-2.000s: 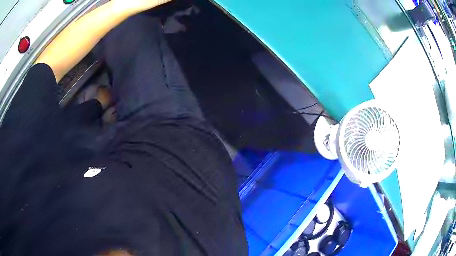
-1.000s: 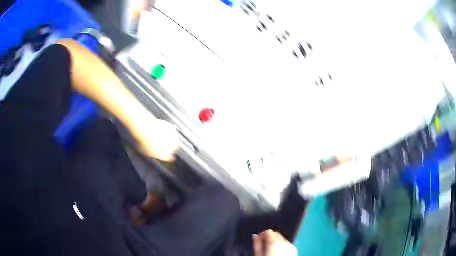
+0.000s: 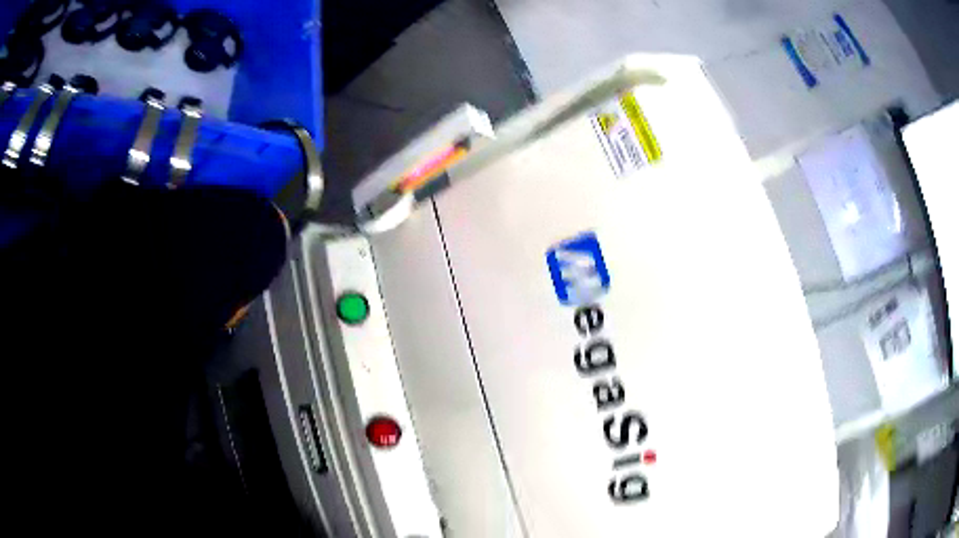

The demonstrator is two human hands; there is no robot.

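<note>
The test chamber's cream-white lid (image 3: pixel 505 273), marked MegaSig, is down in front of me. Its front panel has a green button (image 3: pixel 352 308) and a red button (image 3: pixel 384 432). Neither of my hands can be made out. My dark clothing fills the lower left, with only a thin strip of skin at its edge. At the upper left, a blue bin (image 3: pixel 276 79) holds black headphones (image 3: pixel 213 40) on a white liner sheet. Several pale headbands (image 3: pixel 183 142) hang over the bin's edge.
A white light bar (image 3: pixel 426 163) with an orange-pink strip stands at the chamber's corner by the bin. A yellow warning label (image 3: pixel 629 133) is on the lid. Pale equipment with papers (image 3: pixel 857 200) stands beyond the chamber. A dark handle (image 3: pixel 312 438) is on its front.
The view has swung from the green workbench and fan to the chamber and the blue bin. My forearm and hand, seen a second ago, no longer show.
</note>
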